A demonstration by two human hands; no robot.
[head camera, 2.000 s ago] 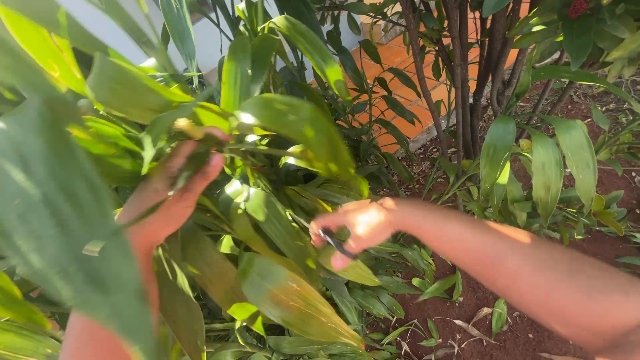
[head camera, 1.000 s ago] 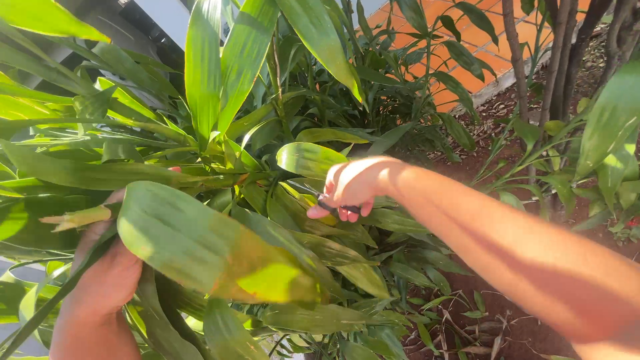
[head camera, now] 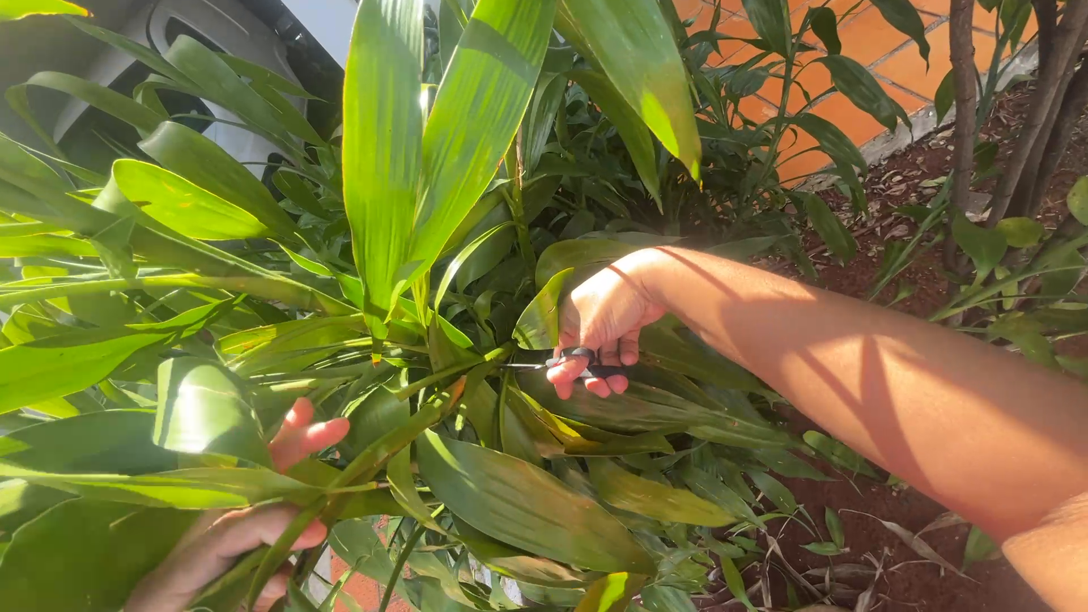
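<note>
Near the middle of the head view, my right hand [head camera: 602,327] is closed around scissors with black handles [head camera: 586,364]. Their thin metal blades point left among the stems and leaves, and the tips are hidden by foliage. At lower left my left hand [head camera: 263,510] reaches in among the long green leaves, partly covered by them. Its thumb and fingers curl around a leafy green stem [head camera: 367,466], though the exact contact is hard to see. Broad leaves with brownish, yellowing parts [head camera: 544,510] hang just below the scissors, and tall upright leaves [head camera: 387,153] rise above.
Thin woody trunks [head camera: 962,127] stand at upper right beside orange floor tiles [head camera: 905,55] with a pale edging. Red-brown soil [head camera: 952,569] with dry leaves lies at lower right. Part of a vehicle [head camera: 204,51] shows behind the foliage at upper left.
Since the first frame, my left hand has moved lower among the leaves. My right hand still holds the scissors and is now at the central stems. The view has shifted.
</note>
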